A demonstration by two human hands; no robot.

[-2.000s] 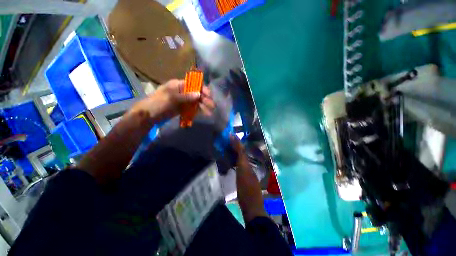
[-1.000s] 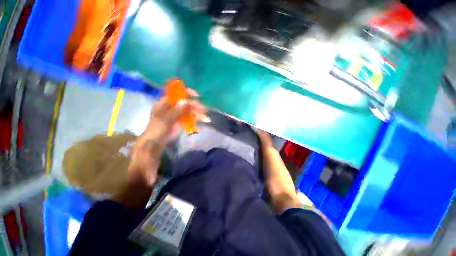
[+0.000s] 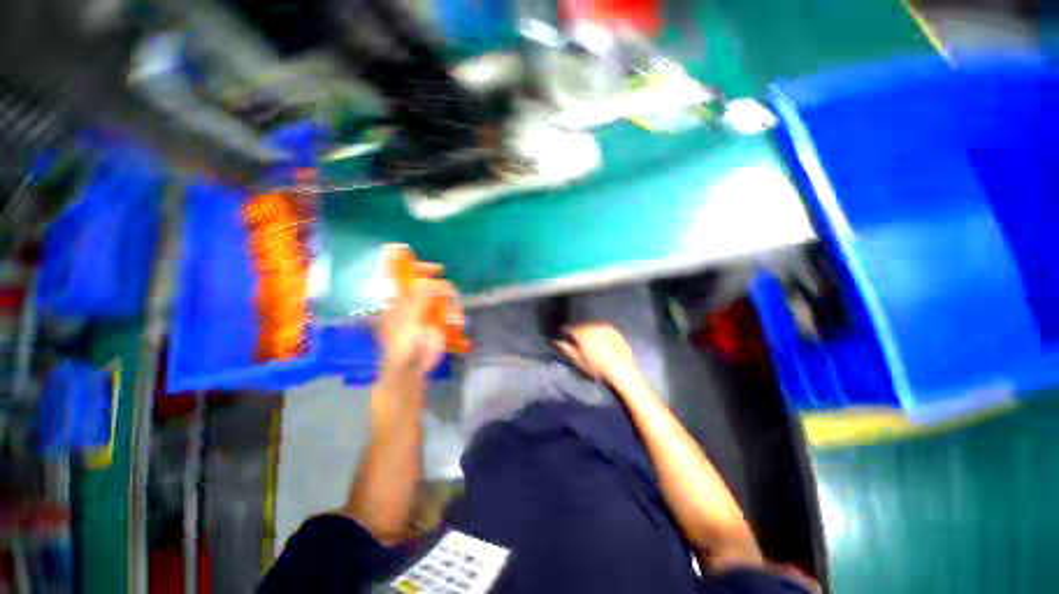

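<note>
My left hand (image 3: 412, 331) is shut on a small bundle of orange wires (image 3: 451, 323), held upright and slightly tilted just in front of the green bench's (image 3: 511, 241) near edge. The bundle's ends stick out above and below the fingers. My right hand (image 3: 597, 348) is low near my lap, below the bench edge. Its fingers are blurred and partly hidden, so I cannot tell whether it holds anything.
A blue bin with orange wires (image 3: 276, 273) is at the left. A dark press (image 3: 447, 128), blurred, stands at the back of the bench. A large blue tote (image 3: 917, 250) is at the right. A red object (image 3: 729, 333) is under the bench. An ID badge (image 3: 453, 565) hangs on my shirt.
The view has swung round to face the bench squarely. The bundle stays in my left hand, now at the bench's near edge. The brown disc has mostly left the view.
</note>
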